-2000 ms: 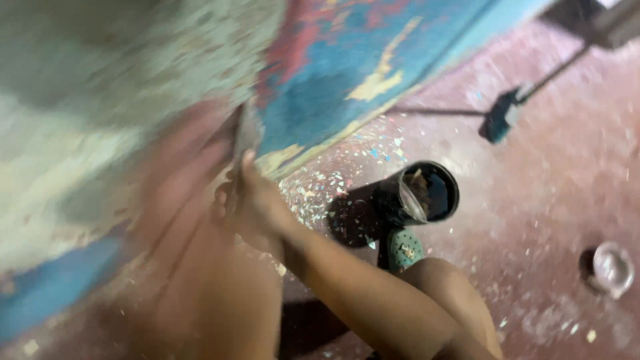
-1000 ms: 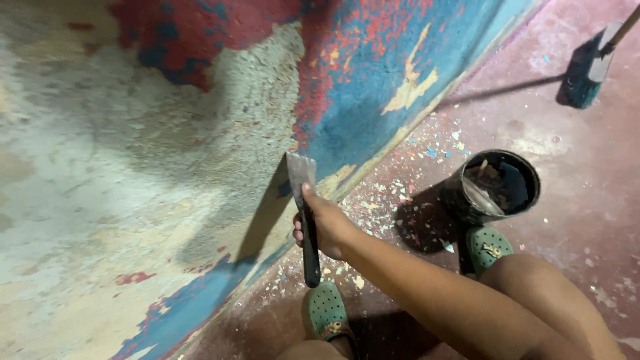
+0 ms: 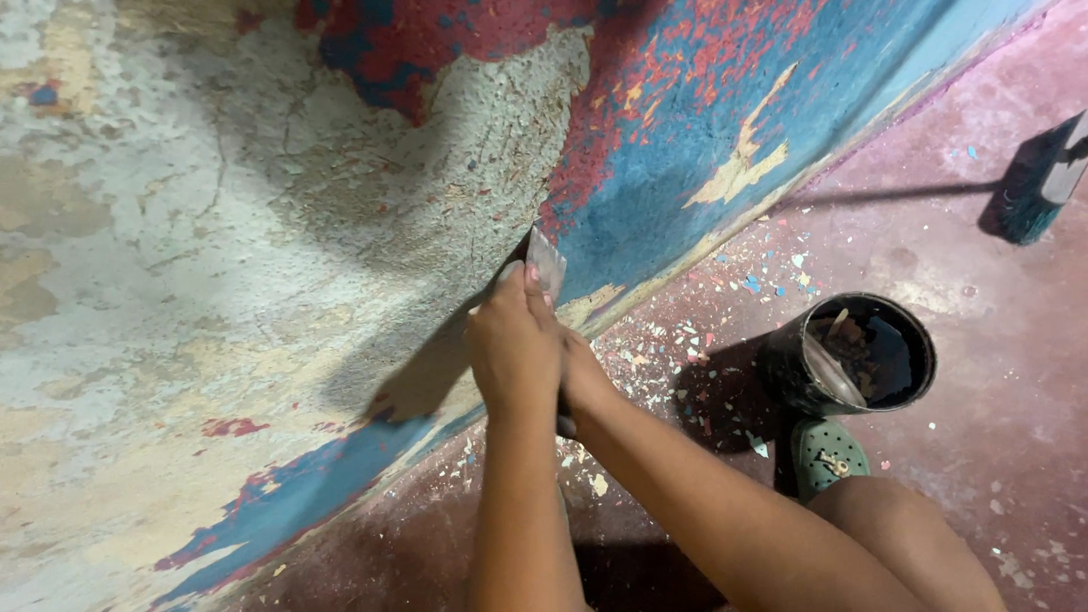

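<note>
Both my hands are on a paint scraper (image 3: 548, 265) with a broad metal blade and a dark handle. Its blade edge meets the wall (image 3: 408, 229) where bare grey plaster borders red and blue paint. My left hand (image 3: 514, 340) is at the blade end, fingers over the top of the tool. My right hand (image 3: 582, 370) wraps the handle just behind, partly hidden by the left; the handle's dark butt shows below it. Peeling blue paint (image 3: 654, 204) covers the wall right of the blade.
A black bucket (image 3: 786, 361) holding dark liquid and debris stands on the reddish floor (image 3: 977, 357). Paint flakes (image 3: 654, 348) lie along the wall's foot. A green clog (image 3: 829, 459) on my foot is beside the bucket. A broom (image 3: 1041, 195) is at far right.
One second ago only my right hand held the scraper, with its blade at the wall; now my left hand is on it too. The bowl seen at right two seconds ago is out of view.
</note>
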